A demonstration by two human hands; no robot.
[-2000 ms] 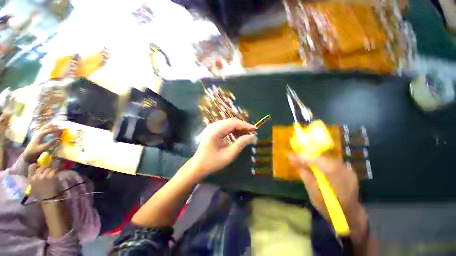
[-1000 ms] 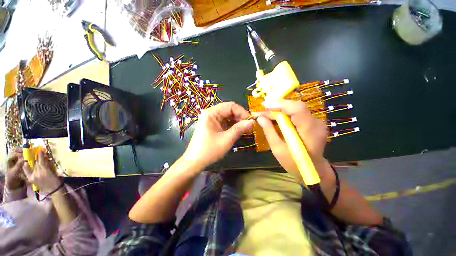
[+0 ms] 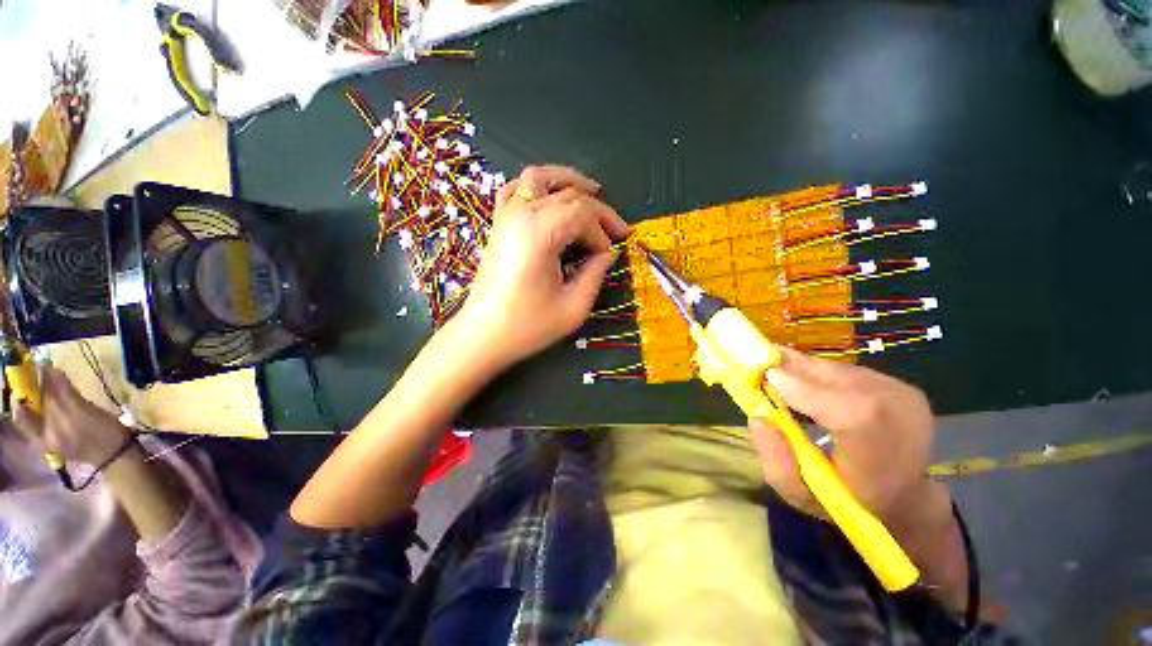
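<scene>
The orange board panel (image 3: 720,271) lies flat on the dark green bench, with leads ending in white plugs sticking out of its left and right sides. My right hand (image 3: 859,423) holds the yellow soldering iron (image 3: 745,360); its metal tip points at the panel's upper left corner. My left hand (image 3: 543,246) is at the panel's upper left edge, thumb and finger pinched together beside the iron tip. A thin lead seems to be at the fingertips, mostly hidden by them. The pile of loose leads (image 3: 423,189) lies left of the panel, partly behind my left hand.
Black fans (image 3: 228,290) stand at the left. Yellow-and-black cutters (image 3: 190,57) lie on a white sheet at the upper left. A bag of leads (image 3: 366,23) is at the back. A pale round jar (image 3: 1107,48) is at the far right corner. Another person's hand (image 3: 76,416) is at lower left.
The iron has swung down from above the panel, its tip now at the upper left corner. My hands have moved apart, the left up to that corner, the right to the lower right.
</scene>
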